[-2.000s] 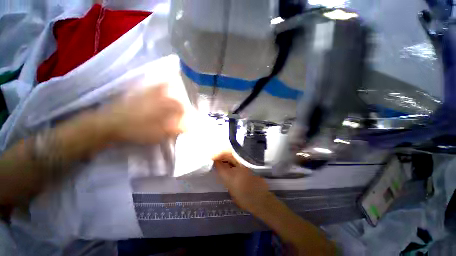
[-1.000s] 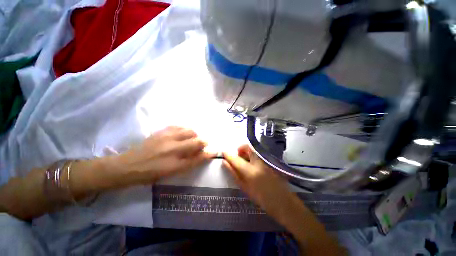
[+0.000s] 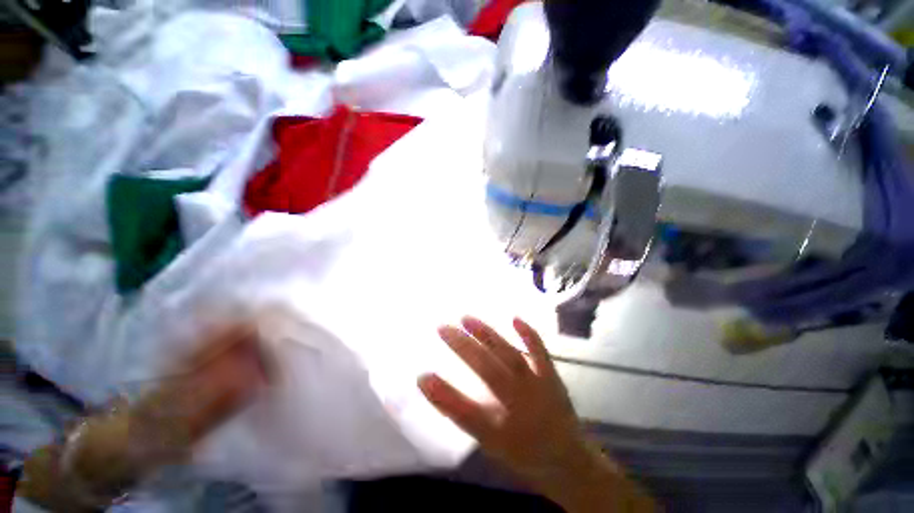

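The white garment fabric [image 3: 331,271] lies in a large heap left of and below the needle area, overexposed near the machine. A red panel [image 3: 326,160] and a dark green panel [image 3: 150,225] show in it. My left hand [image 3: 215,376] is blurred, at the lower left over the cloth; its fingers cannot be made out. My right hand [image 3: 511,391] lies with spread fingers on the white cloth, just below the needle. The sewing machine head [image 3: 546,170] stands above it; needle and presser foot are hard to see in the glare.
A smartphone [image 3: 852,451] lies at the lower right. Purple cloth [image 3: 882,220] hangs round the machine arm at the right. A curved metal guard [image 3: 626,220] stands on the head front. More green cloth [image 3: 336,25] lies at the top of the heap.
My hands have parted: the left moved left and down, the right now lies flat with fingers spread. The cloth has shifted over the ruler edge, and the view shows more of the heap.
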